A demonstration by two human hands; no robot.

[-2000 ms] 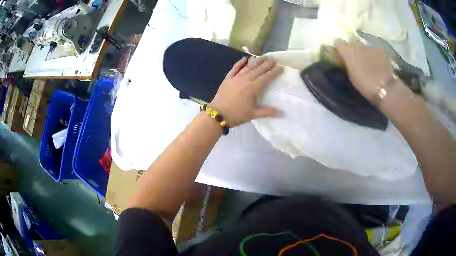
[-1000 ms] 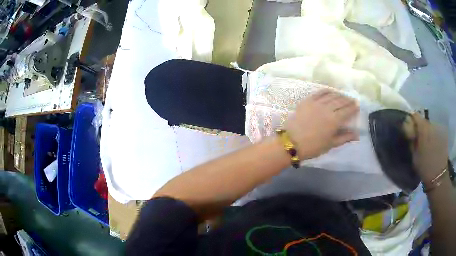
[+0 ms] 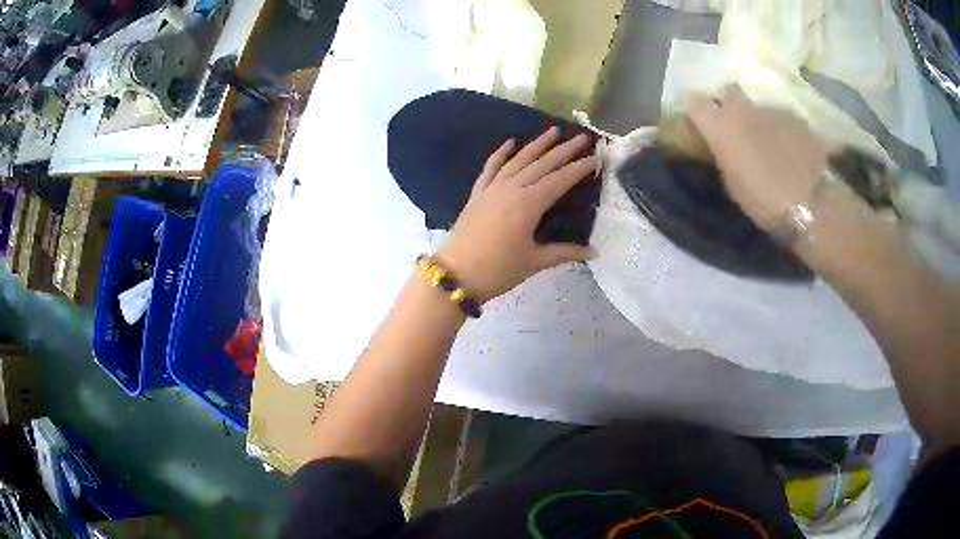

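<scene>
A white garment lies over the right part of the black padded board; the board's rounded left end is bare. My left hand lies flat with spread fingers on the board, its fingertips at the garment's left edge. My right hand, slightly blurred, grips the top of a dark iron. The iron's pointed plate rests on the garment just right of my left fingertips. Whether the iron is pressed down or sliding cannot be told.
The pale cloth-covered table carries bunched cream cloth at the far side. Blue plastic bins and a cardboard box stand at the left. A sewing machine sits on a table at the far left.
My left hand has moved left from the garment to its edge on the board. My right hand has brought the iron from the far right leftward onto the garment.
</scene>
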